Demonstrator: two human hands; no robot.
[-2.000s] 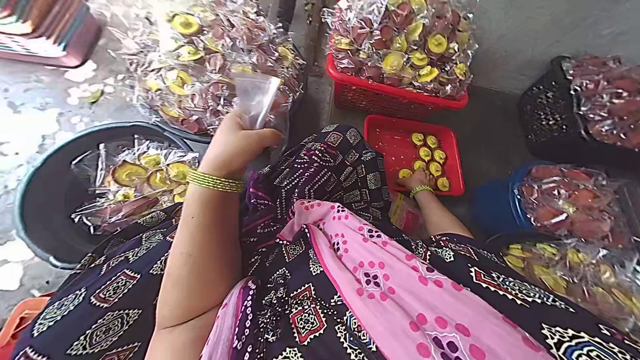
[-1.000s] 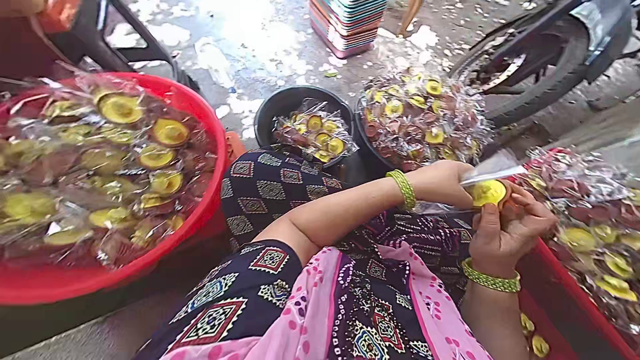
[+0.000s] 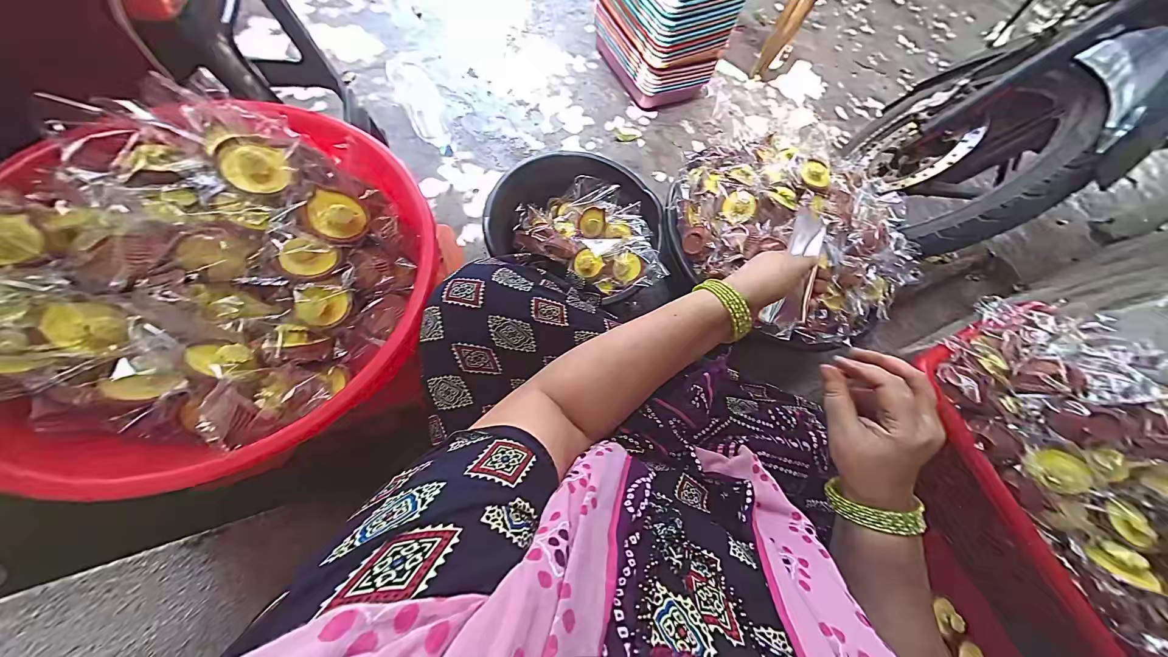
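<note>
My left hand (image 3: 787, 281) is closed on clear plastic bags (image 3: 807, 239), over a tub heaped with clear packets (image 3: 739, 205) of yellow round pieces and reddish-brown ones. Whether a piece is inside the held bags cannot be told. To its right and nearer me, my right hand (image 3: 881, 415) is raised with its fingers curled and apart, with nothing visible in it. It is close to a red crate (image 3: 949, 411) filled with similar packets. Below that, a few loose yellow pieces (image 3: 949, 620) lie in a red tray, mostly hidden by my right forearm.
A large red tub (image 3: 415, 274) of packets stands at the left. A smaller dark tub (image 3: 502, 205) with some packets sits beyond my knee. Farther off are stacked coloured trays (image 3: 666, 55), a black chair (image 3: 301, 73) and a motorcycle wheel (image 3: 1013, 173).
One second ago my hands were together around a yellow piece and plastic; now they are apart. Two seconds ago my right hand was at the loose pieces in the red tray. The view has swung left.
</note>
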